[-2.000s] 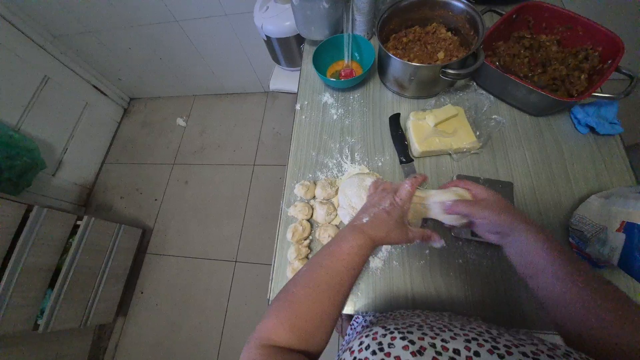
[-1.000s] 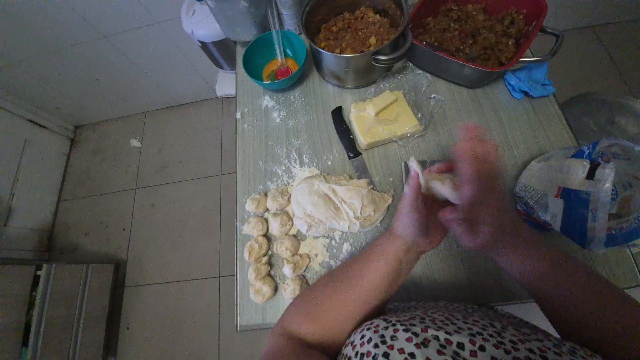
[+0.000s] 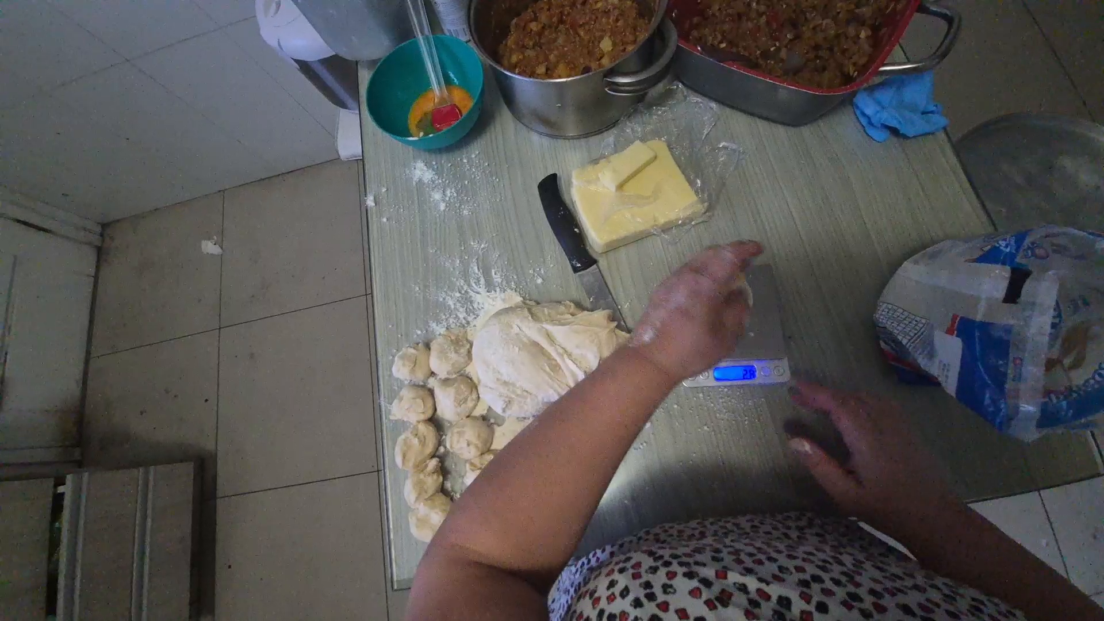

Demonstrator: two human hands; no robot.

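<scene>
My left hand (image 3: 697, 306), dusted with flour, is over the digital kitchen scale (image 3: 763, 332), whose blue display is lit. A bit of pale dough (image 3: 747, 291) shows at its fingers, mostly hidden, so its hold is unclear. Nearer the table's front edge, my right hand (image 3: 849, 444) is held with fingers apart and nothing in it. A large mound of dough (image 3: 535, 354) lies left of the scale, beside two columns of small dough balls (image 3: 454, 398). Between mound and butter (image 3: 638, 198) lies a black-handled knife (image 3: 565, 224), its blade partly hidden.
At the back stand a teal bowl (image 3: 379, 95) with a red-tipped brush, a steel pot (image 3: 561, 103) and a red-lined pan (image 3: 776, 99), both holding cooked filling. A blue cloth (image 3: 901, 105) lies by the pan; a plastic bag (image 3: 992, 336) stands at right.
My hands were together around a piece of dough and have moved apart. The left one has moved over the scale. The large mound of dough has been left lying on the table since the earliest frame.
</scene>
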